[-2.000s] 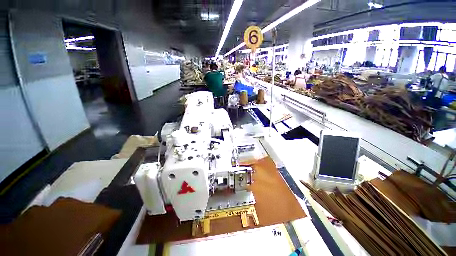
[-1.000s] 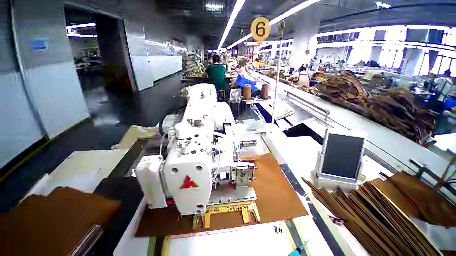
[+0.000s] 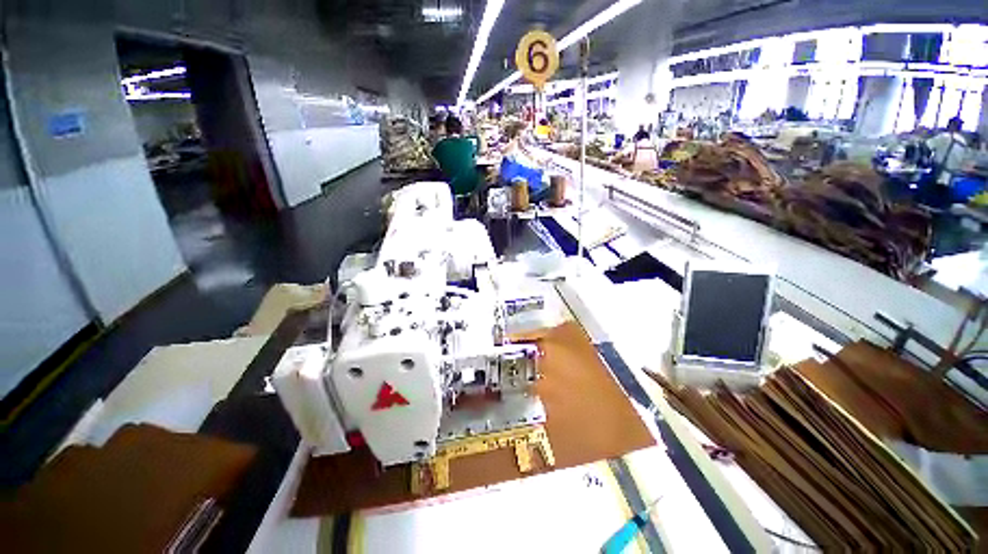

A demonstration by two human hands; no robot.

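Note:
A brown bag panel (image 3: 590, 395) lies flat under the white pattern sewing machine head (image 3: 392, 373). The yellow clamp foot (image 3: 482, 450) is on the panel, near its front edge. The positioning template board (image 3: 477, 530) shows in front of the panel, with yellow and black tape and handwriting. A teal-blue awl (image 3: 626, 532) lies on the board at the bottom edge, its thin point towards the upper right. Neither of my hands is in view.
A panel stack (image 3: 125, 487) is at the lower left. A strap bundle (image 3: 813, 465) fans out at the right, below the control panel (image 3: 724, 314). More brown pieces (image 3: 905, 395) lie farther right. Thread cones (image 3: 520, 195) stand behind the machine. People sit farther back.
The view has shifted slightly, and more of the awl shows at the bottom edge. The clamp foot and panel look in the same place relative to each other.

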